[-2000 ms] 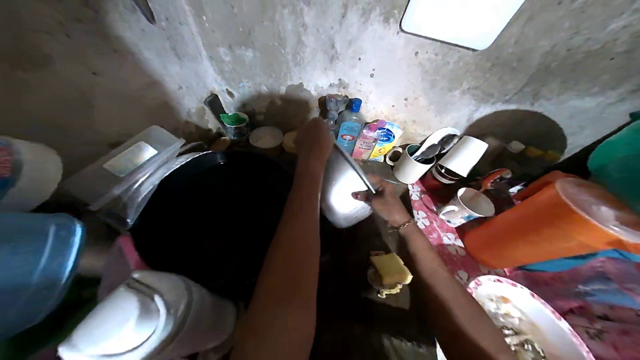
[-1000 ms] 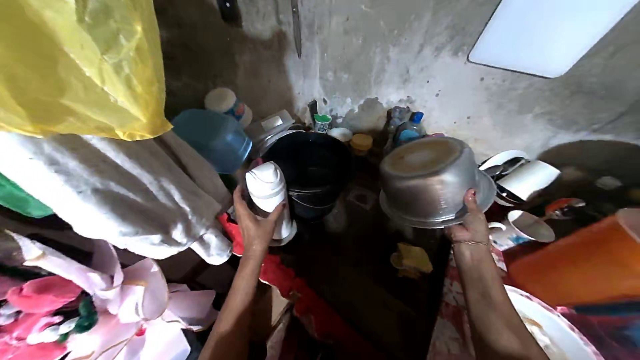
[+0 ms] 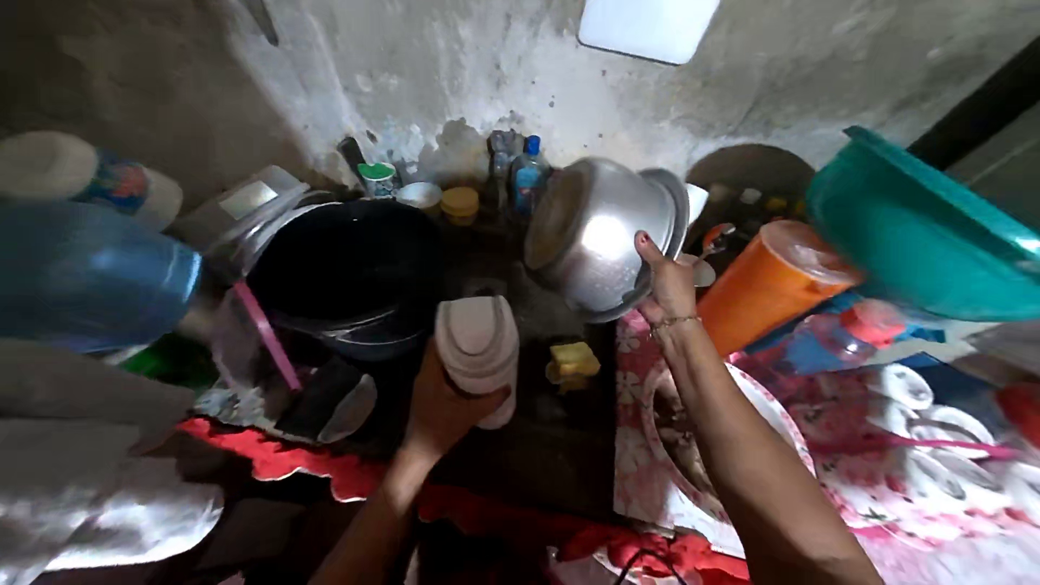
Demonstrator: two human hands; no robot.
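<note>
My left hand (image 3: 447,402) grips a white lidded plastic container (image 3: 478,345), upright over the dark counter just right of a black bucket (image 3: 345,252). My right hand (image 3: 668,280) holds a metal pot (image 3: 597,236) by its rim, tilted so its scuffed base faces left and its mouth faces right; the inside is hidden. A yellow sponge (image 3: 574,359) lies on the counter between my hands.
Bottles (image 3: 528,179) and small tubs (image 3: 460,203) line the wall. To the right stand an orange pitcher (image 3: 772,276), a green basin (image 3: 926,236) and a plate of food (image 3: 756,398). A blue container (image 3: 89,272) is at left.
Both hands were on the metal pot two seconds ago, with the white container standing left of them. One second ago my left hand had the container; it has since moved right, past the bucket.
</note>
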